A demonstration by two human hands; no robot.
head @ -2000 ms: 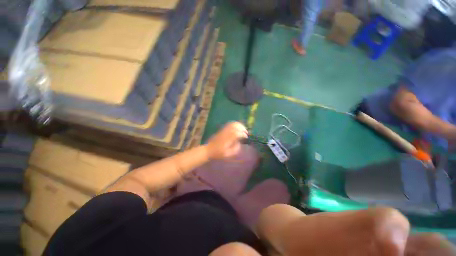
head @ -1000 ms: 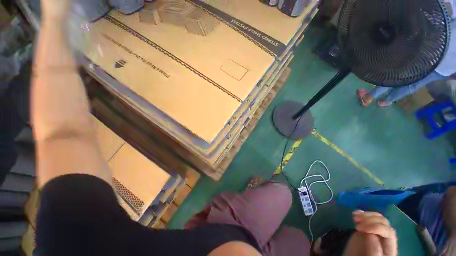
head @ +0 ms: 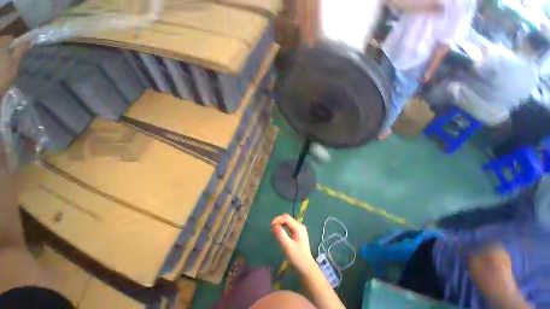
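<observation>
A pallet stack stands in front and to the left. Grey housings [head: 90,90] stand in a row on its tan cardboard layer sheet [head: 151,166], with more tan sheets [head: 199,39] above them. Clear plastic wrap [head: 96,25] hangs at the upper left. My left arm runs blurred up the left edge; my left hand [head: 7,67] is cut off and unclear, near the wrap and housings. My right hand [head: 292,234] is empty, fingers loosely bent and apart, over the floor right of the stack.
A pedestal fan [head: 328,99] stands behind the stack. A white power strip [head: 327,270] with cable lies on the floor. A seated person in blue [head: 476,262] is at the lower right. Blue stools [head: 452,128] and people are farther back. A green bench edge [head: 398,297] shows below.
The view has tilted up, showing more of the stack and its standing housings. My left arm has shifted to the left edge; my right hand now appears farther left.
</observation>
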